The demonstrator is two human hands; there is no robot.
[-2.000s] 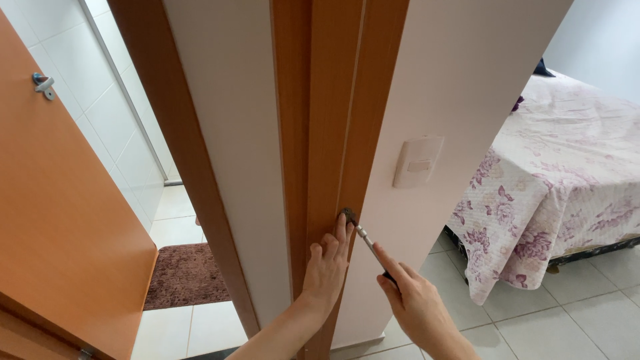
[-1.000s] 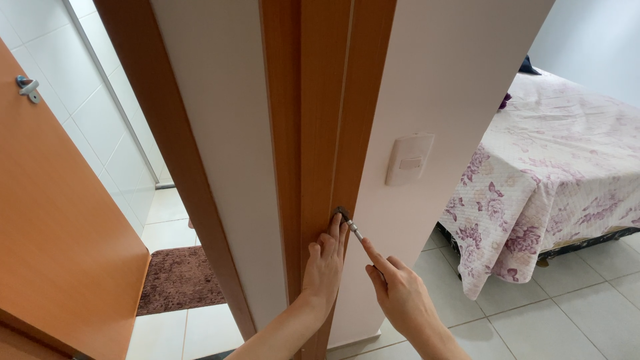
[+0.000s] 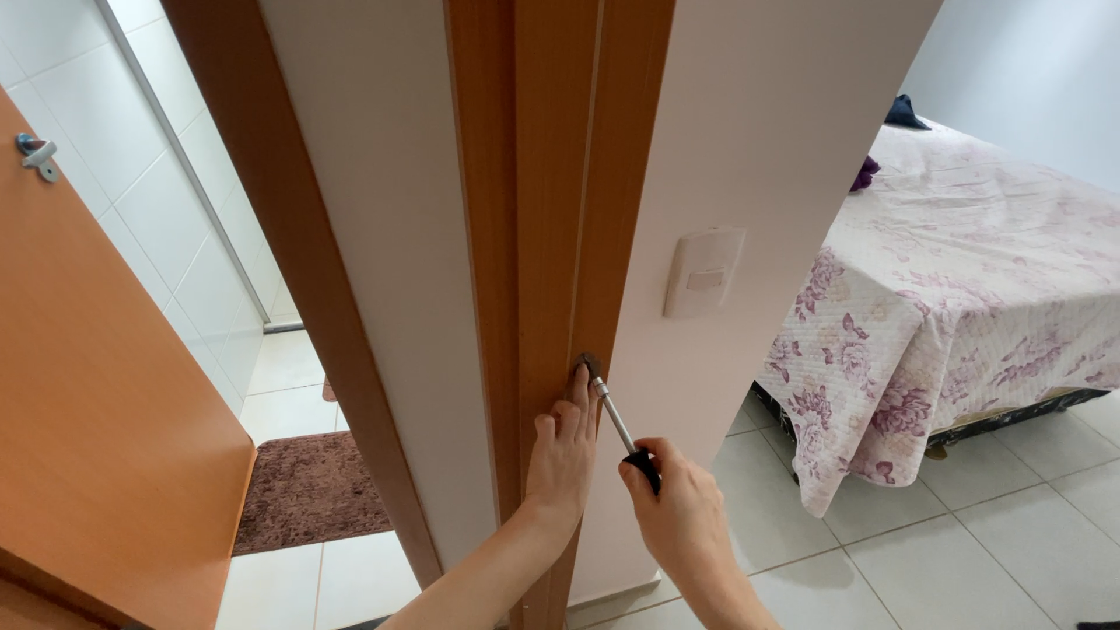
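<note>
Against the wooden door frame point(image 3: 551, 219) my left hand point(image 3: 564, 455) is raised, a fingertip touching a small dark piece point(image 3: 589, 360) on the frame. What that piece is cannot be told. My right hand point(image 3: 682, 499) grips the black handle of a screwdriver-like tool point(image 3: 619, 422) with a metal shaft. The tool slants up to the left, and its tip end meets the dark piece beside my left fingertip. My left hand holds no tool.
A white light switch point(image 3: 705, 273) is on the wall right of the frame. On the right stands a bed with a floral bedspread point(image 3: 962, 306). At left are an orange wooden door point(image 3: 96, 376) with a metal handle point(image 3: 37, 156) and a brown rug point(image 3: 306, 490) on the tiled floor.
</note>
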